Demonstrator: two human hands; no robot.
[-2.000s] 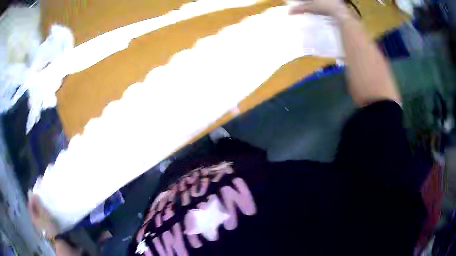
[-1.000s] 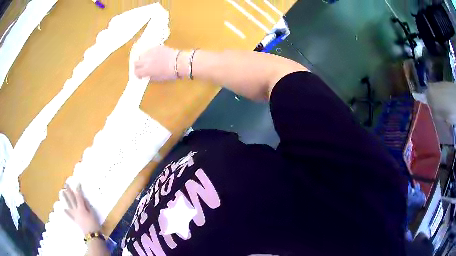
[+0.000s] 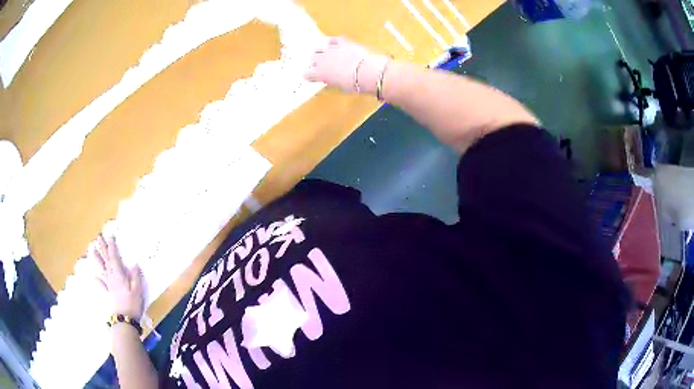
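Note:
White scalloped eyelet lace (image 3: 183, 201) lies in a wide band across the tan table (image 3: 175, 91), from lower left to upper middle. It folds back at the top, and a narrower length runs back to the left. My left hand (image 3: 120, 285) rests flat on the band's lower part, fingers spread. My right hand (image 3: 339, 67) is at the lace's upper end, beside the fold, fingers closed on it. A straight-edged white layer (image 3: 247, 167) ends in a square corner near the table's front edge. The lace is overexposed, so its layers are hard to tell apart.
A crumpled white heap (image 3: 9, 205) is at the left table end. Another white strip (image 3: 29, 34) lies at the upper left. White line marks (image 3: 432, 21) are near the upper right edge. A red bin (image 3: 638, 247) stands at right.
My right hand has moved to the right and slightly up with the lace, which now lies straighter along the table's front. My left hand stays on the lace.

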